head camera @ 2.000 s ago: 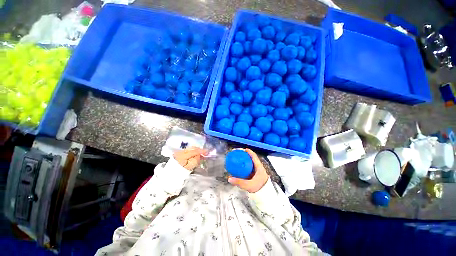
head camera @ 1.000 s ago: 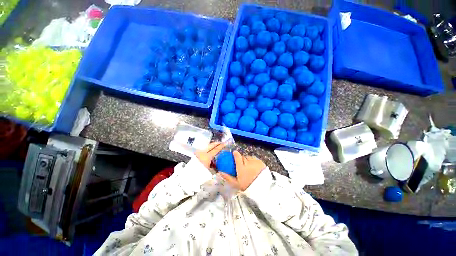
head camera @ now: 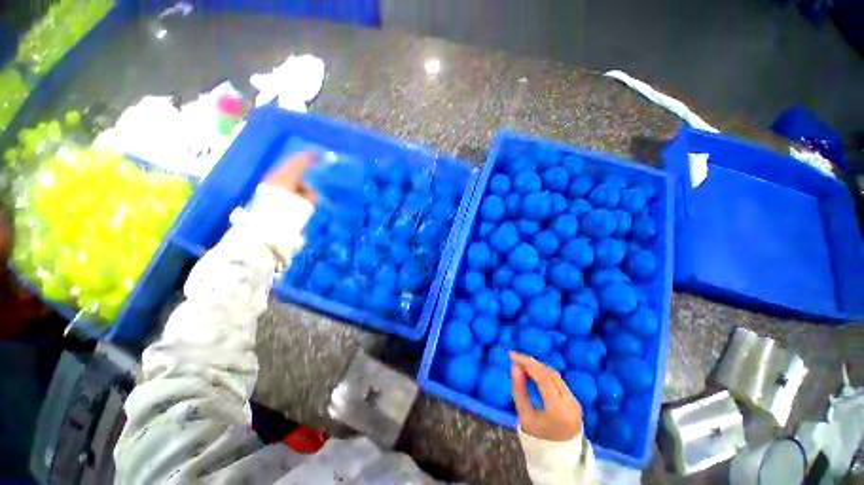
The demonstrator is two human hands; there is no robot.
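Observation:
My left hand (head camera: 296,176) is blurred over the left part of the blue finished-goods crate (head camera: 225,189), beside a shiny blue bagged ball (head camera: 339,176); whether it still grips the ball cannot be told. Glossy bagged balls (head camera: 374,251) fill the crate's right part. My right hand (head camera: 549,403) is over the front edge of the bulk crate (head camera: 665,284), empty, with a gap between thumb and fingers. Matte blue balls (head camera: 564,277) fill this crate. The open bag stack (head camera: 372,398) lies on the counter between my arms.
Yellow-green bagged items (head camera: 99,223) fill a crate at left. An empty blue crate (head camera: 763,223) stands at right. Bag bundles (head camera: 703,431) and a mug (head camera: 782,462) are at lower right. A grey metal machine (head camera: 83,417) is at lower left.
The hands, together around a ball at the bench edge, have separated. My left hand has moved up-left over the finished-goods crate, my right to the bulk crate. The view has shifted forward.

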